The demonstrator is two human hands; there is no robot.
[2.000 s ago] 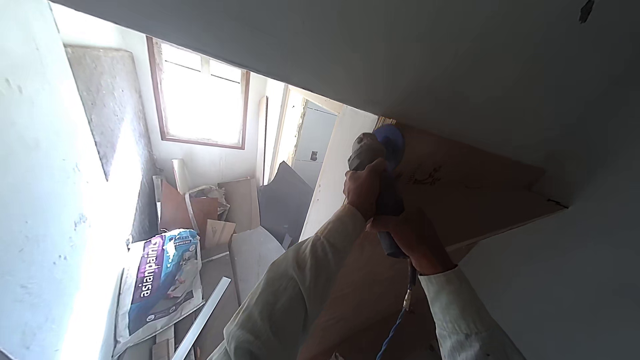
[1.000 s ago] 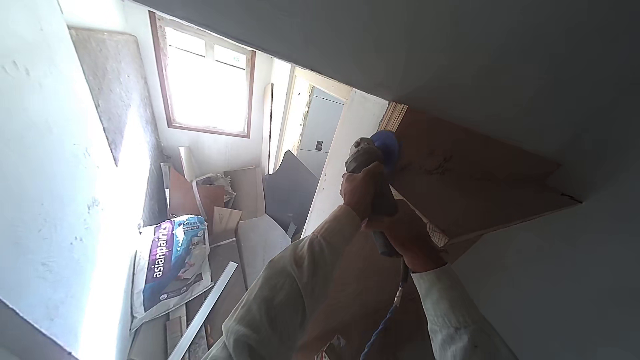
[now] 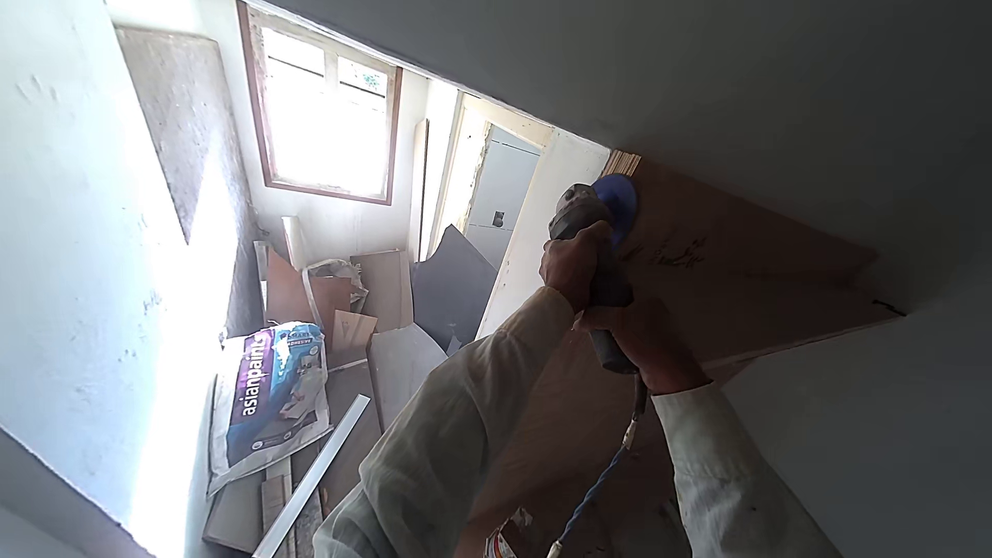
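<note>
My left hand (image 3: 576,265) grips the front body of an angle grinder (image 3: 610,283), just behind its gear head. Lower down, my right hand (image 3: 647,341) is closed around the rear of the tool. A blue disc (image 3: 617,205) on the grinder stands against the brown board (image 3: 744,263), close to its layered edge (image 3: 622,163); whether they touch is hard to tell. Dark handwritten marks show on the board. From the grinder's tail runs a cord, joined to a twisted blue wire (image 3: 593,492).
An Asian Paints bag (image 3: 271,399) lies at the left, beside a pale metal strip (image 3: 314,477) and wood offcuts. Several sheet pieces (image 3: 453,287) lean below the window (image 3: 329,105) and the doorway. A large grey panel (image 3: 775,93) slants overhead.
The grinder remains in both hands near the board's layered edge. The blue wire hanging below has shifted. The view has moved slightly.
</note>
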